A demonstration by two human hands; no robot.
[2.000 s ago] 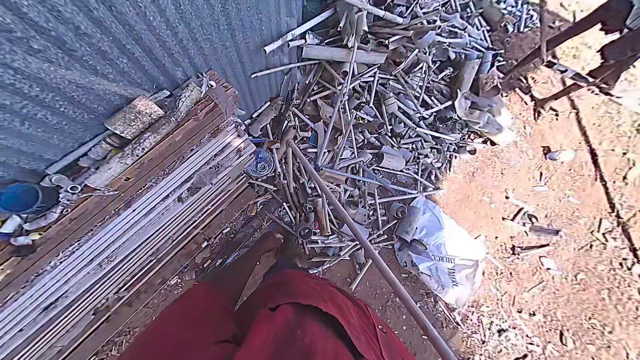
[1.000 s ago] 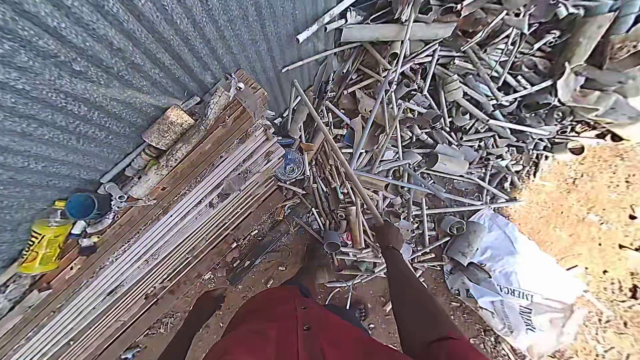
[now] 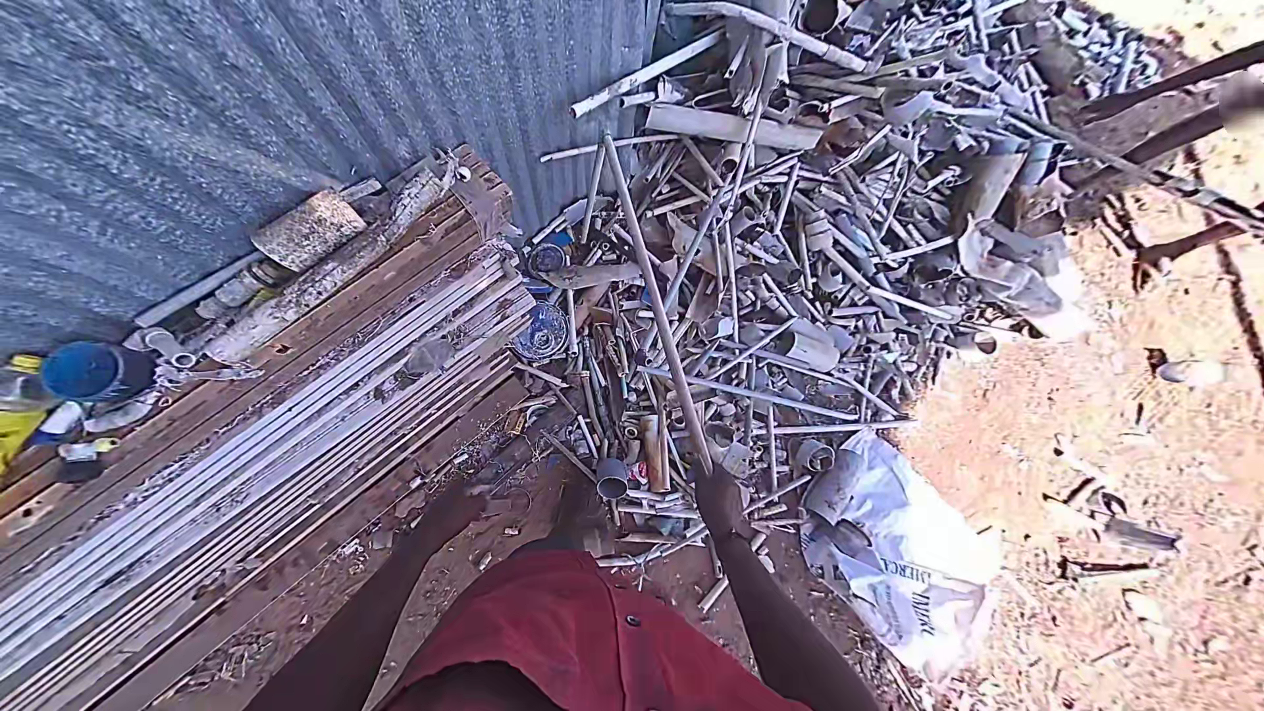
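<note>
My right hand point(image 3: 722, 502) is closed round the lower end of a long, pale pole point(image 3: 656, 296), which slants up and left to the corrugated metal wall. Under and beside the pole lies a heap of scrap plastic pipes point(image 3: 810, 227), with a short grey pipe piece point(image 3: 611, 478) close to my right hand. My left hand point(image 3: 456, 510) hangs low, left of my legs, over dirt and debris near the stacked boards; it is dark and blurred, and its fingers cannot be made out.
Long white strips and wooden boards point(image 3: 296, 434) are stacked at the left, with a blue bucket point(image 3: 95, 371) and a rough cylinder point(image 3: 307, 230) behind. A corrugated metal wall point(image 3: 326, 89) rises beyond. Right of the heap lies a white printed sack point(image 3: 899, 553). Dark wooden poles point(image 3: 1175, 133) stand upper right.
Two seconds ago the pole ran down past my right side and neither hand showed. One second ago my right hand was in view on its lower end, as now. The view has swung somewhat.
</note>
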